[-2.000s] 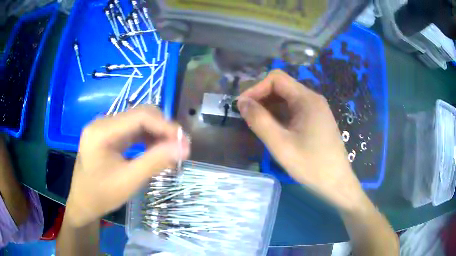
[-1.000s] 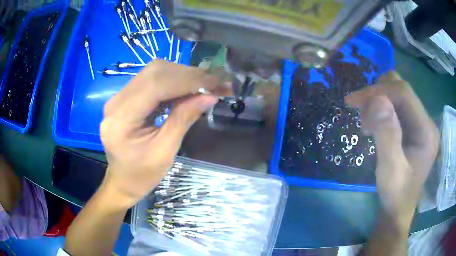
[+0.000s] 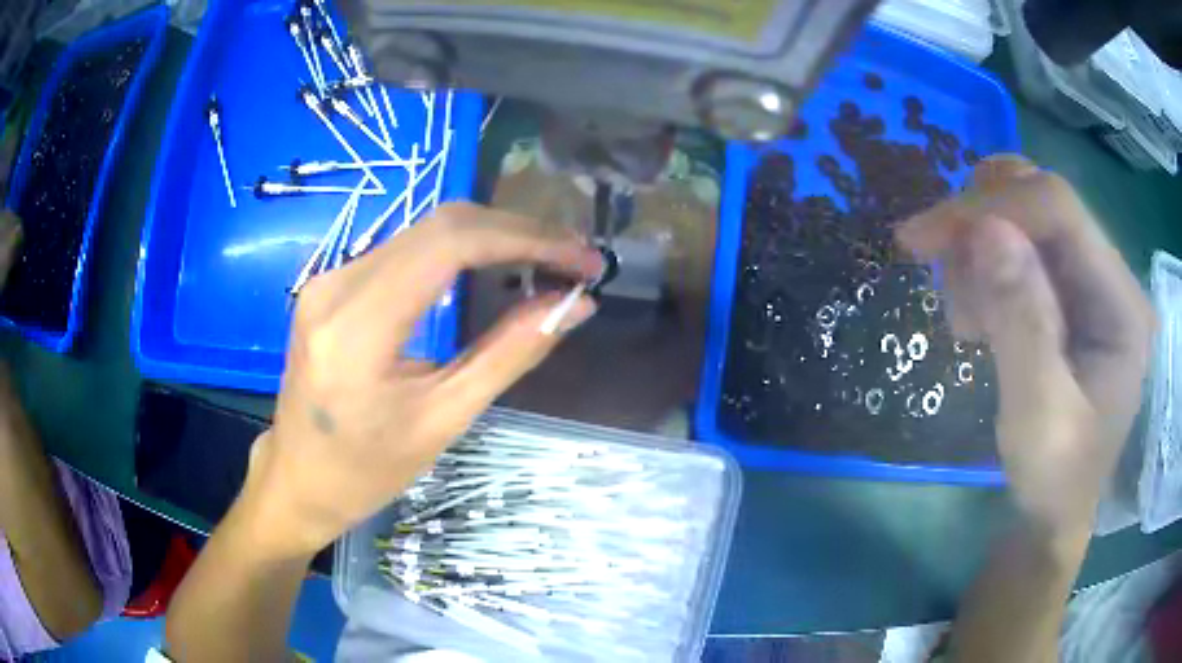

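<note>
My left hand [image 3: 389,350] pinches a white rod [image 3: 561,308] in front of the metal block [image 3: 638,268] under the press punch [image 3: 604,207]. A dark ring [image 3: 604,268] shows at its fingertips; whether it sits on the rod is unclear. My right hand [image 3: 1024,304] is over the right blue tray [image 3: 706,389] of dark and shiny rings, thumb and index close together; it is blurred, and whether it holds a ring cannot be told. The clear box [image 3: 723,544] near the bench edge holds many white rods.
The press head [image 3: 583,65] hangs overhead. The left blue tray [image 3: 246,311] holds scattered rods with dark ends. A black flat object [image 3: 195,447] lies below it. Another blue tray [image 3: 65,339] and a person's arm [image 3: 39,505] are at far left. Clear boxes [image 3: 1164,402] stand at far right.
My left hand first came up to the block, and now the rod tilts down in its fingers with the dark ring at the tips. My right hand has moved from the block to the right tray.
</note>
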